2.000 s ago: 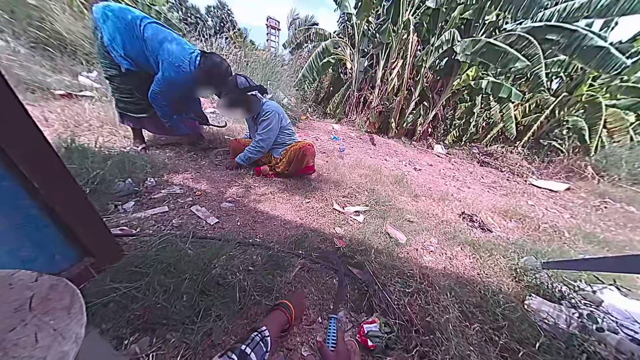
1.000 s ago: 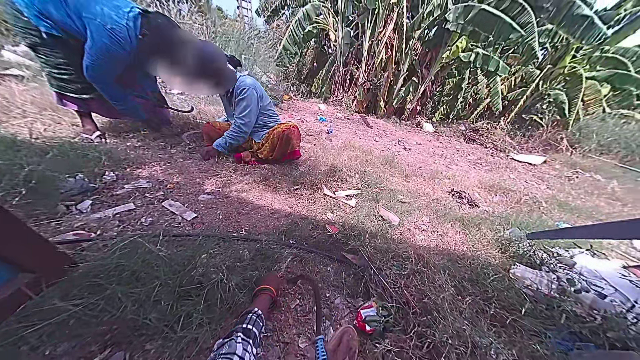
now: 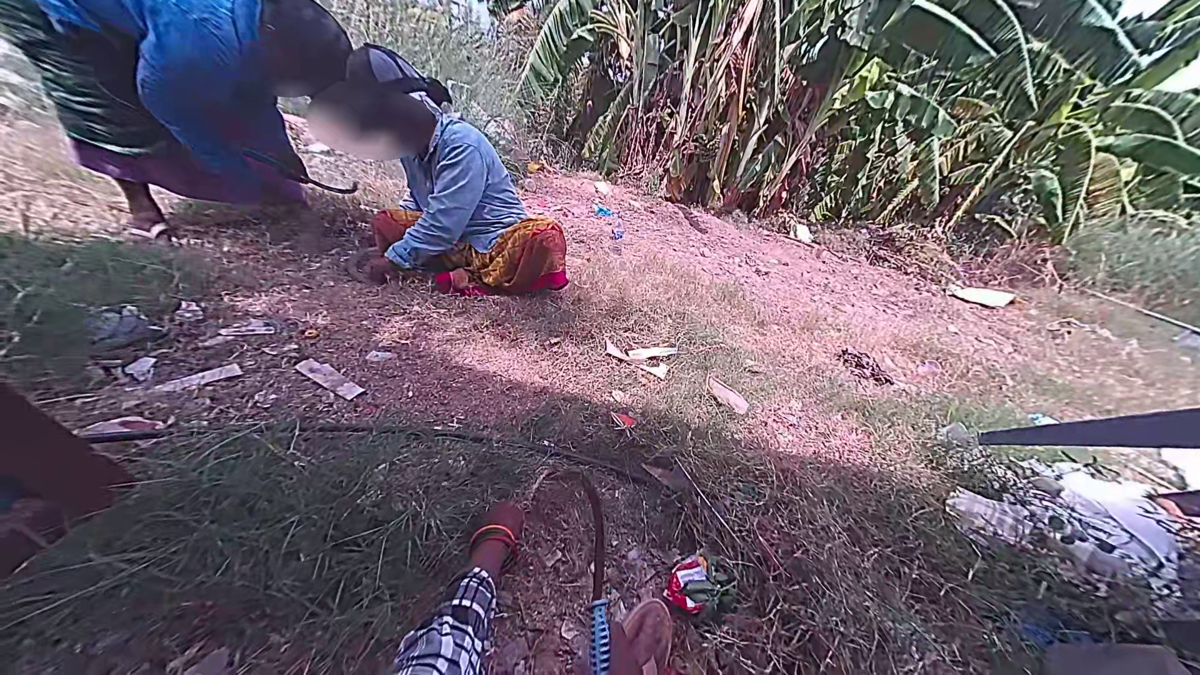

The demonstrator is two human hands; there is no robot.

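My left hand (image 3: pixel 503 527), with orange bands at the wrist and a checked sleeve, reaches low into the grass. What its fingers hold cannot be made out. A sickle (image 3: pixel 597 534) with a thin, dark curved blade and a ribbed blue handle stands just right of it, the blade's end arching left near the fingers. My right hand (image 3: pixel 622 649) is on the handle at the bottom edge, partly cut off. Beside it is a brown rounded shape, perhaps a foot. A crumpled red and green wrapper (image 3: pixel 692 586) lies to the right.
A black hose or cable (image 3: pixel 450 434) crosses the grass ahead. A person (image 3: pixel 464 202) sits on the ground beyond, and another in blue (image 3: pixel 202 89) bends over at the upper left. White litter (image 3: pixel 1078 525) lies at right. Banana plants (image 3: pixel 844 112) stand behind.
My left hand has moved forward and up, close to the sickle's blade. The blade, which pointed more straight ahead two seconds ago, now arches to the left. The view has shifted.
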